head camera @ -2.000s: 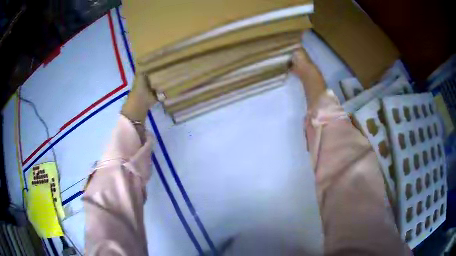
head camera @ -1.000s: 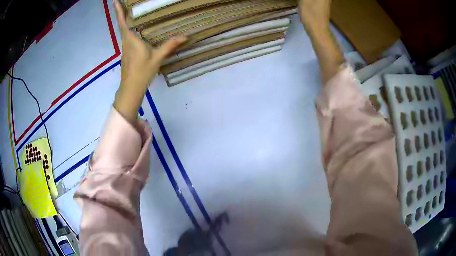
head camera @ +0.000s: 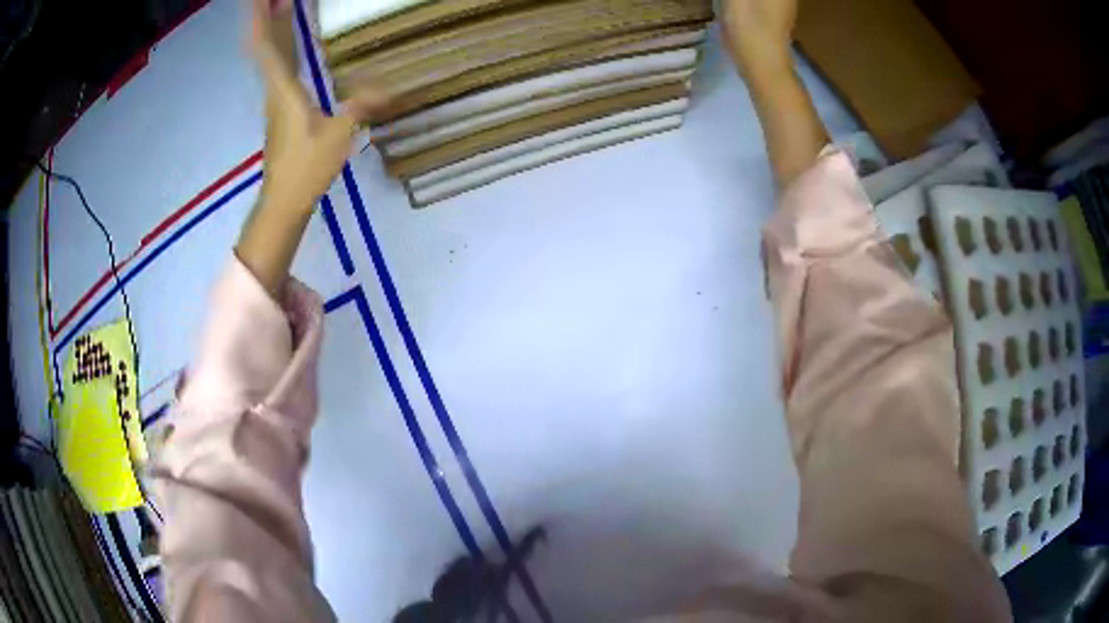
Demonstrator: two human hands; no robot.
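A stack of white foam and tan cardboard layers [head camera: 535, 91] lies on the white table at the top centre, its far part cut off by the picture's top edge. My left hand [head camera: 298, 128] is at the stack's left side, fingers spread and pointing up, slightly blurred, with the thumb towards the stack's near left corner; whether it touches is unclear. My right hand [head camera: 760, 43] is at the stack's right side, its fingers cut off by the top edge, so its hold cannot be seen.
White foam trays with rows of cut-outs [head camera: 1015, 365] lean at the right. A tan cardboard sheet [head camera: 888, 73] lies behind them. A yellow sheet [head camera: 97, 426] and a thin dark cable [head camera: 91, 207] are at the left. Blue tape lines [head camera: 407, 353] cross the white tabletop.
The stack has moved away towards the top edge and now rests on the table. My left hand has loosened from its side, spread its fingers and shifted slightly left.
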